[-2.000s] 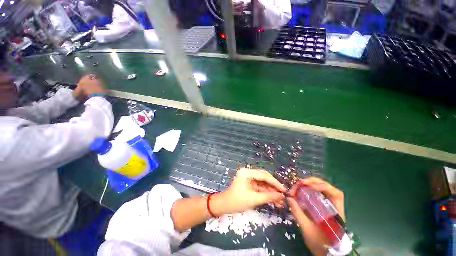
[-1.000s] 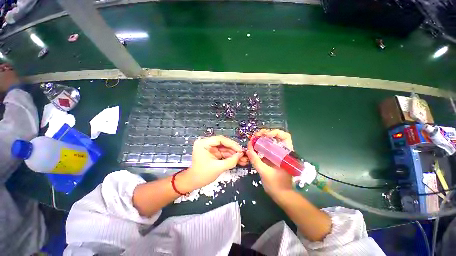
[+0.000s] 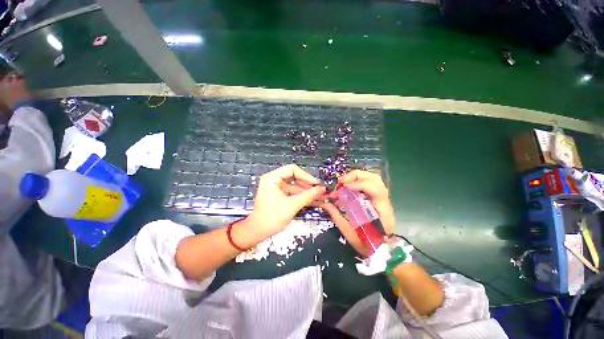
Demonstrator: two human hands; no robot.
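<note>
My right hand (image 3: 372, 198) holds the glue syringe (image 3: 361, 215), a clear barrel with red fluid, white tissue and a green fitting at its rear. Its front end points at my left fingertips. My left hand (image 3: 281, 202) pinches something tiny at thumb and fingertip; the fingers mostly hide it. Both hands meet over the near edge of the clear-grey parts tray (image 3: 222, 155). Small dark shiny components (image 3: 336, 165) lie heaped on the tray. White bits (image 3: 291, 240) are heaped at the tray's near edge.
A white bottle with blue cap (image 3: 74, 195) lies tilted on a blue holder at left, near white tissues (image 3: 146, 152) and a clear bag or bottle (image 3: 91, 118). A blue dispenser (image 3: 548, 228) and small carton (image 3: 528, 151) stand at right. The green belt (image 3: 278, 53) runs behind. Another person's sleeve (image 3: 26, 152) is at far left.
The view has swung down and to the right since the first frame. In the last second the syringe's rear has tilted toward me, and the hands stay together at the fingertips.
</note>
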